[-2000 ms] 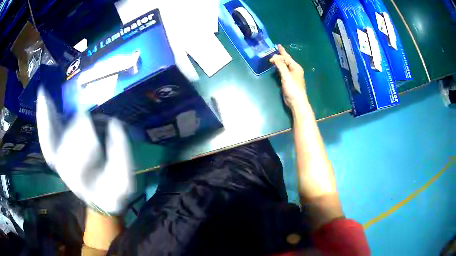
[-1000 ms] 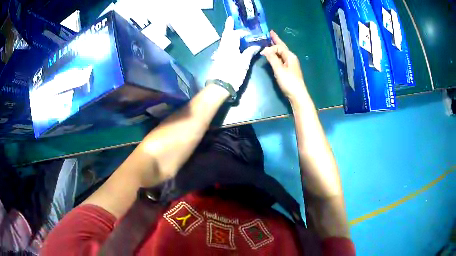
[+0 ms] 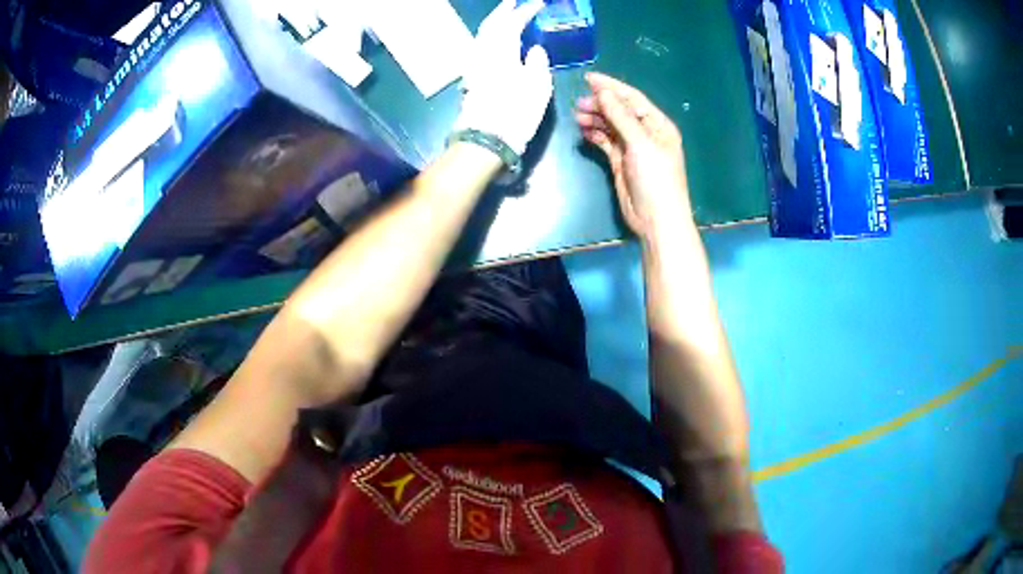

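Observation:
The blue tape dispenser (image 3: 570,34) stands on the table at the top centre, cut off by the frame edge. My left hand (image 3: 503,99), in a white glove, is at its left side with thumb and fingers spread; whether it grips the dispenser is unclear. My bare right hand (image 3: 630,135) is just below and right of the dispenser, clear of it, with bent fingers and thumb close together. No tape can be made out at the fingertips. A large blue laminator box (image 3: 151,140) stands tilted in view at the left, partly behind my left forearm.
Blue laminator boxes (image 3: 836,123) lie side by side at the right of the green table (image 3: 696,168). White papers (image 3: 415,45) lie behind my left hand. More dark-blue boxes are at the far left. The table's front edge runs below my hands, above the light-blue floor (image 3: 853,325).
My left hand has come from the laminator box to the dispenser. My right hand has moved off the dispenser's front end. The box and dispenser now appear farther left and higher in view, respectively.

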